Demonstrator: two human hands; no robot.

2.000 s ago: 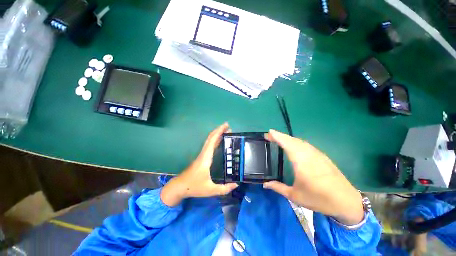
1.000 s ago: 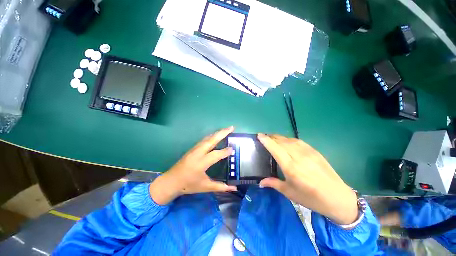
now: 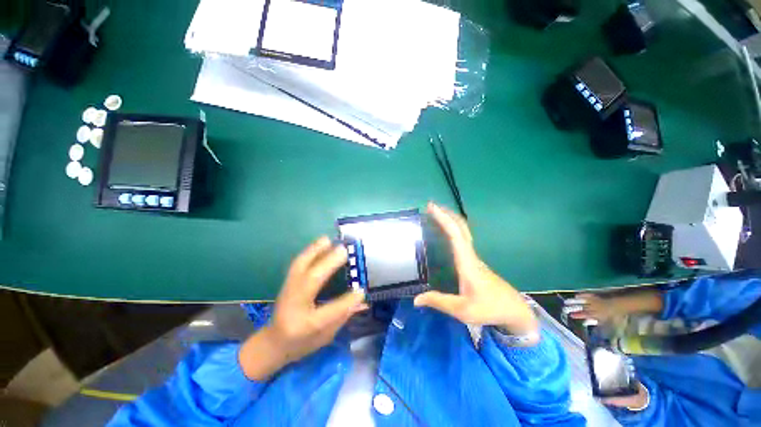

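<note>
A black panel meter (image 3: pixel 385 254) with a bright, reflecting screen and a row of pale keys along its left side is at the bench's front edge, screen up. My left hand (image 3: pixel 307 304), slightly blurred, has its fingers and thumb at the meter's left edge, partly over the key side. My right hand (image 3: pixel 477 288) is at the right side, index finger by the upper right corner and thumb at the lower right corner. The meter's underside is hidden.
A larger panel meter (image 3: pixel 150 163) and white discs (image 3: pixel 83 133) lie left. Overlay sheets (image 3: pixel 400 50) lie behind, tweezers (image 3: pixel 448 177) right of them. More meters (image 3: pixel 599 87) and a white control box (image 3: pixel 697 213) stand right. Another person's hands (image 3: pixel 613 313) hold a meter (image 3: pixel 612 367) at lower right.
The held meter shows its screen more fully, tilted slightly, with brighter glare. My fingers sit wider around it. The view has shifted; another person's hands and meter now show at lower right.
</note>
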